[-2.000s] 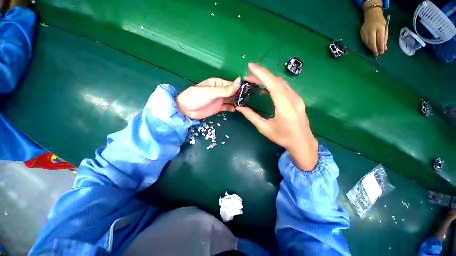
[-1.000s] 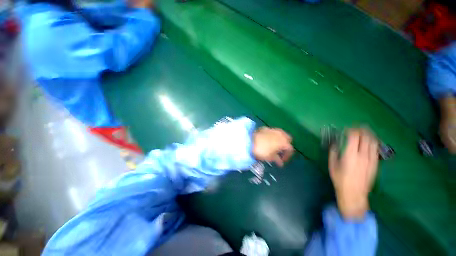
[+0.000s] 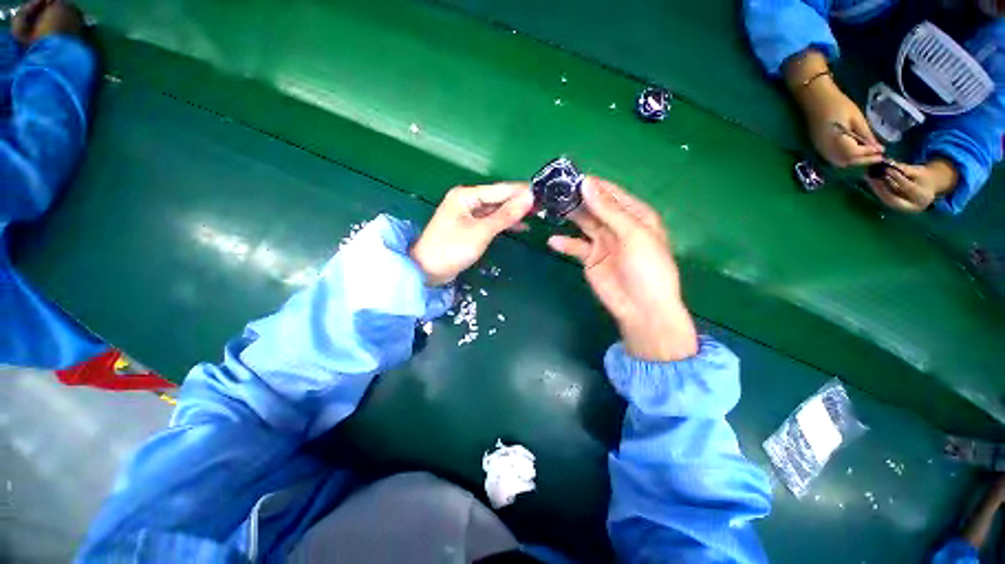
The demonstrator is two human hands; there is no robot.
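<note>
A black rounded-square housing (image 3: 558, 187) with white and silvery details is held up over the near edge of the belt. My left hand (image 3: 468, 229) grips its left side between thumb and fingers. My right hand (image 3: 628, 251) touches its right side with the fingers, the other fingers bent below it. Small white parts (image 3: 467, 316) lie loose on the bench just below my left hand, and some show by my left sleeve. Whether a small part is between my fingers I cannot tell.
The green belt (image 3: 331, 83) runs diagonally beyond the bench, with housings (image 3: 654, 104) on it. A white crumpled wad (image 3: 509, 474) lies near my lap. A clear bag (image 3: 813, 436) lies right, beside scattered bits. Across, a person's hands (image 3: 843, 127) work by a white ribbed object (image 3: 943, 68).
One second ago my right hand was over the belt near a housing, apart from my left. Now both hands are together at a housing. The view has swung back from the left.
</note>
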